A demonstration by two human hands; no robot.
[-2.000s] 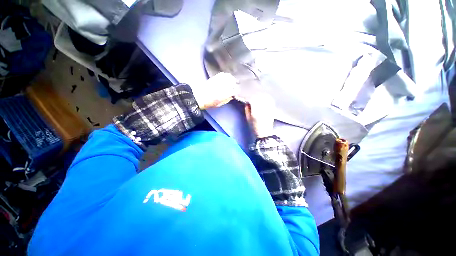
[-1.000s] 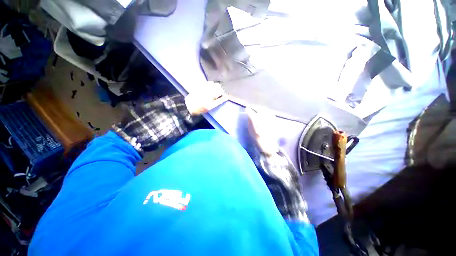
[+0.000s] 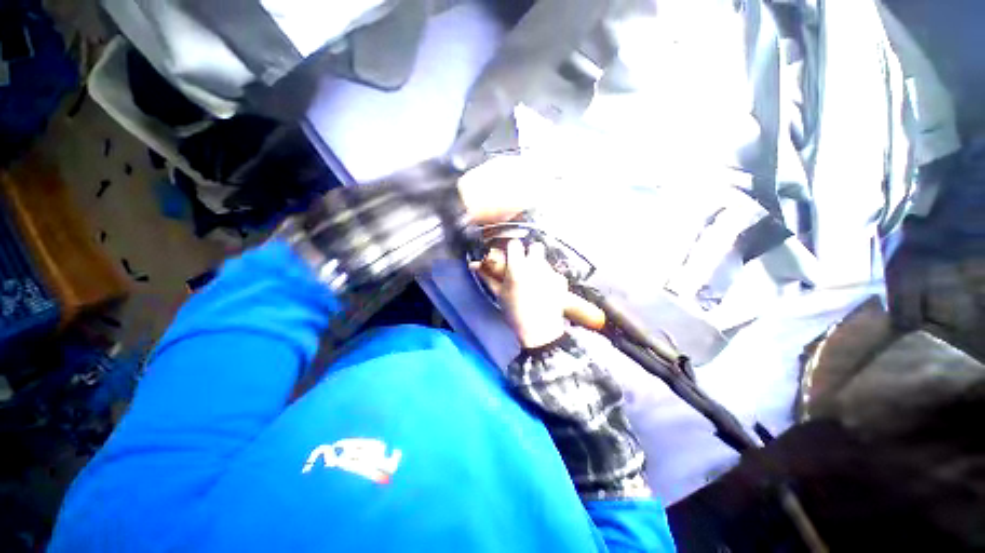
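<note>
The steam iron [image 3: 549,255] is at the near edge of the grey garment [image 3: 659,140]. My right hand [image 3: 531,294] is closed on its wooden handle, whose orange-brown end shows past the hand; the hand covers much of the iron. My left hand [image 3: 495,189] lies on the garment just beyond the iron, glared to white; its fingers do not show clearly. The dark cord and hose [image 3: 691,389] run from the iron to the lower right. Glare hides much of the garment.
Grey garments [image 3: 383,49] lie at the upper left of the lavender table [image 3: 378,124]. A padded form [image 3: 848,351] is at the right. On the floor at left are a blue crate [image 3: 22,275], an orange-brown wooden piece [image 3: 67,248] and scraps.
My right hand has taken hold of the iron, which has moved left from its parked place to beside my left hand. The cord now stretches across the table. The view has shifted a little.
</note>
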